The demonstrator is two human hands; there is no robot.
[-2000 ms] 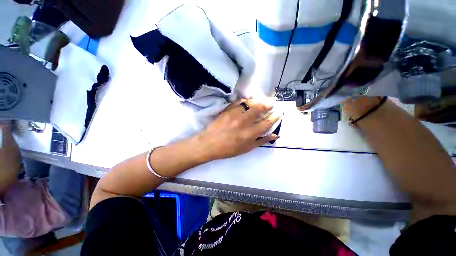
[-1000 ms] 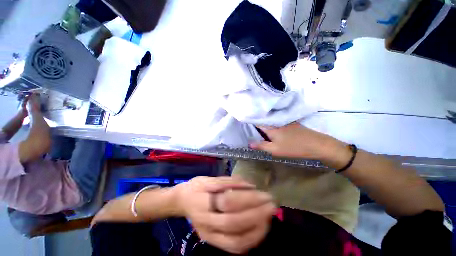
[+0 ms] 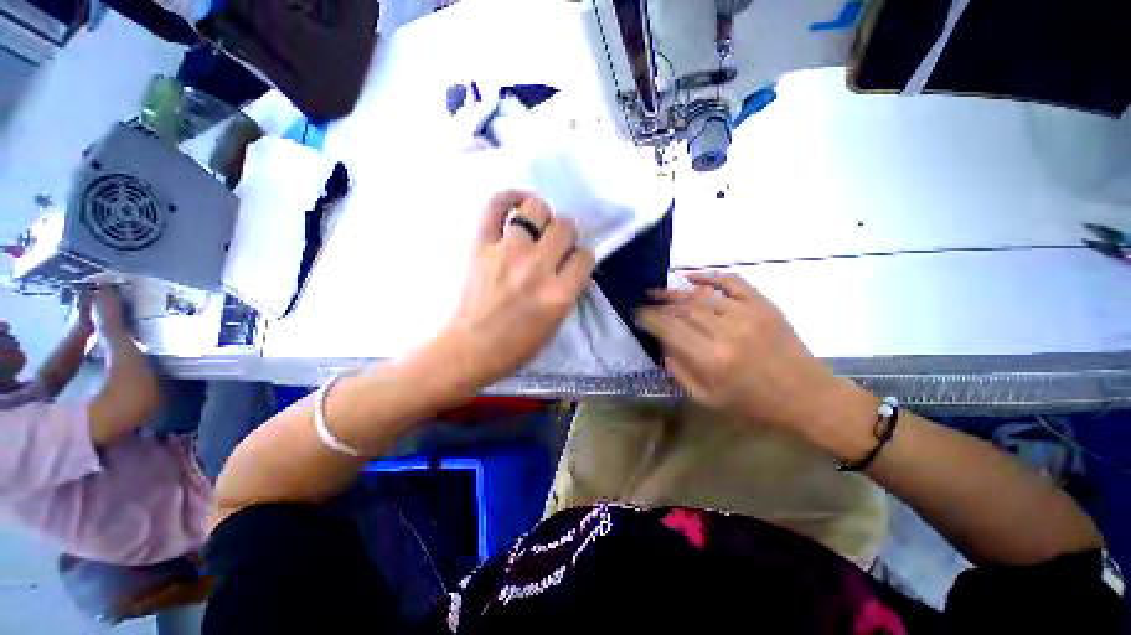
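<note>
A partly sewn piece of white cloth [image 3: 598,341] with a dark navy part [image 3: 638,267] lies at the table's front edge, below the sewing machine's needle area [image 3: 657,118]. My left hand [image 3: 527,279] grips the white cloth at its left side with fingers curled. My right hand [image 3: 732,341] holds the dark part at its right lower edge, fingertips on the cloth. The fingertips of both hands partly hide the cloth. More white cloth with small dark patches [image 3: 496,106] spreads behind my left hand.
A grey neighbouring machine [image 3: 155,211] and white pieces with a ragged dark edge [image 3: 279,223] are at the left. A person in pink [image 3: 112,478] sits there. A blue bin [image 3: 428,496] is below the table. A grey knob [image 3: 708,143] is beside the needle area. A measuring tape [image 3: 955,385] lines the front edge.
My left hand has moved up from in front of my body onto the cloth and grips it. The cloth has been turned, and its dark part now lies between my hands, near the table edge.
</note>
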